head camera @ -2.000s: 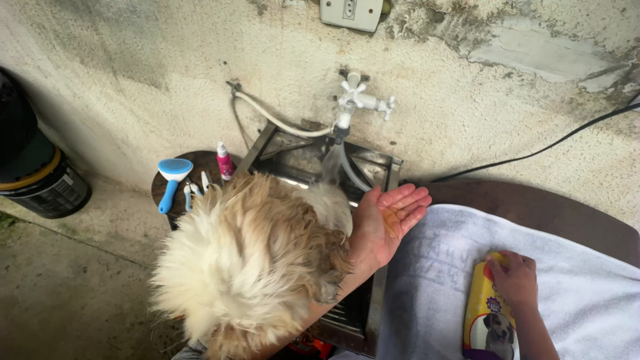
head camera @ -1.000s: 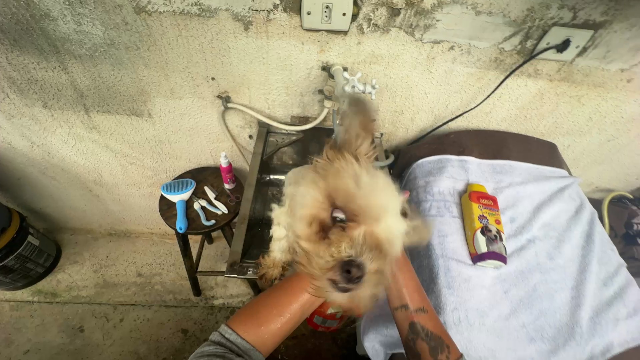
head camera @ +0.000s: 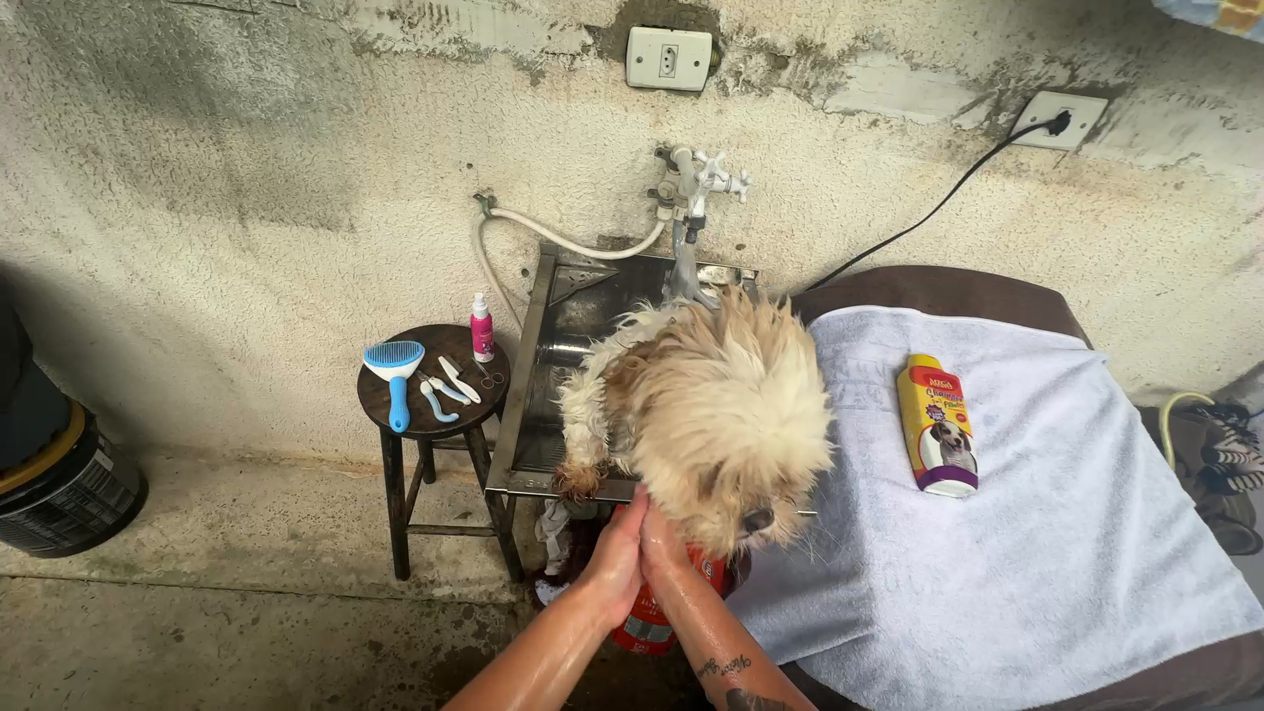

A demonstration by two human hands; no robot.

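A wet, shaggy cream and tan dog [head camera: 731,405] stands in a metal sink [head camera: 515,434], its head over the front edge and turned to the lower right. Below its chin, my left hand [head camera: 614,553] and my right hand [head camera: 664,538] are pressed palm to palm, wet, with fingers partly hidden by the fur. Water runs from the tap [head camera: 696,202] behind the dog. On a white towel [head camera: 1066,504] at the right lies a yellow and red shampoo bottle [head camera: 938,425].
A dark wooden stool [head camera: 434,430] at the left bears a blue slicker brush [head camera: 397,380], nail clippers [head camera: 439,398], small scissors [head camera: 491,376] and a pink spray bottle [head camera: 482,331]. A red container [head camera: 647,622] stands below the sink. A black bucket [head camera: 74,489] is at the far left.
The shampoo bottle, gripped by one hand two seconds ago, lies released on the towel. My hands, apart one second ago, have come together below the dog's head.
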